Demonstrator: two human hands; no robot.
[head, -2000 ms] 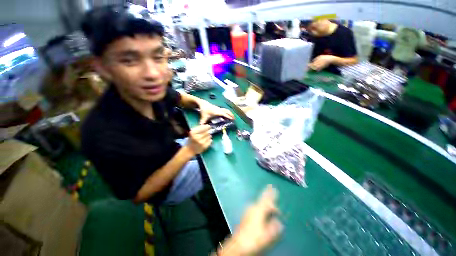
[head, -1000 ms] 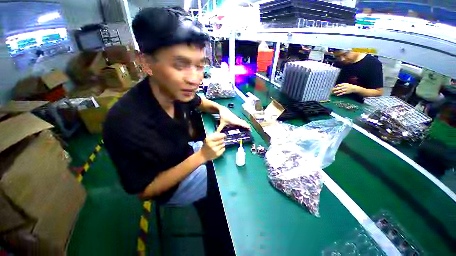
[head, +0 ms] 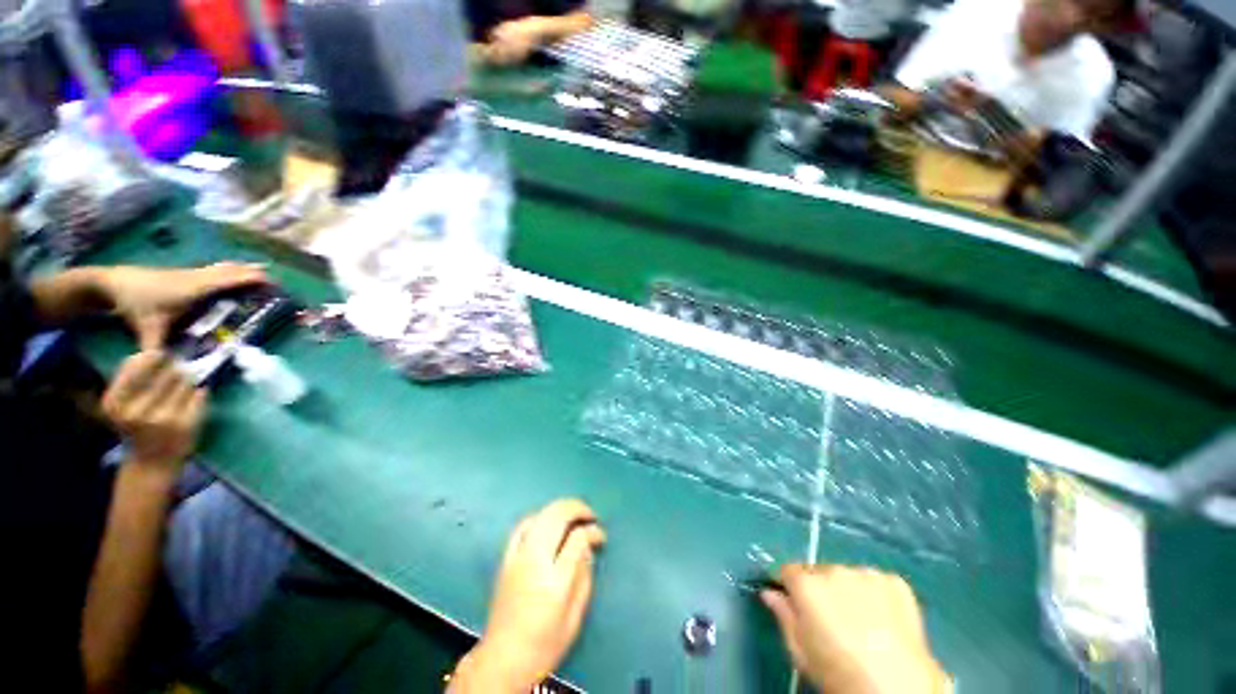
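Note:
My left hand [head: 540, 583] is over the bench near its front edge, fingers curled; whether it holds anything is hidden. My right hand [head: 854, 626] is to the right, its fingers closed on a thin dark tool [head: 754, 583], perhaps tweezers, whose tip points left. Small pale pieces [head: 759, 555] lie by the tip. A small, shiny dark round part [head: 699, 633] lies on the green bench between my hands. Another small dark piece [head: 643, 686] shows at the bottom edge. The view is blurred.
A clear blister tray [head: 732, 430] lies beyond my hands across a white strip [head: 610, 311]. A bag of metal parts [head: 468, 319] stands to its left, a flat bag [head: 1098, 576] at right. At left, a neighbour's hands work on a black fixture [head: 217, 339] beside a white bottle [head: 271, 376].
The view has swung right and down from the neighbour to the bench before me. Both my hands and the small round part are now in view; the bag and neighbour have shifted left in the picture.

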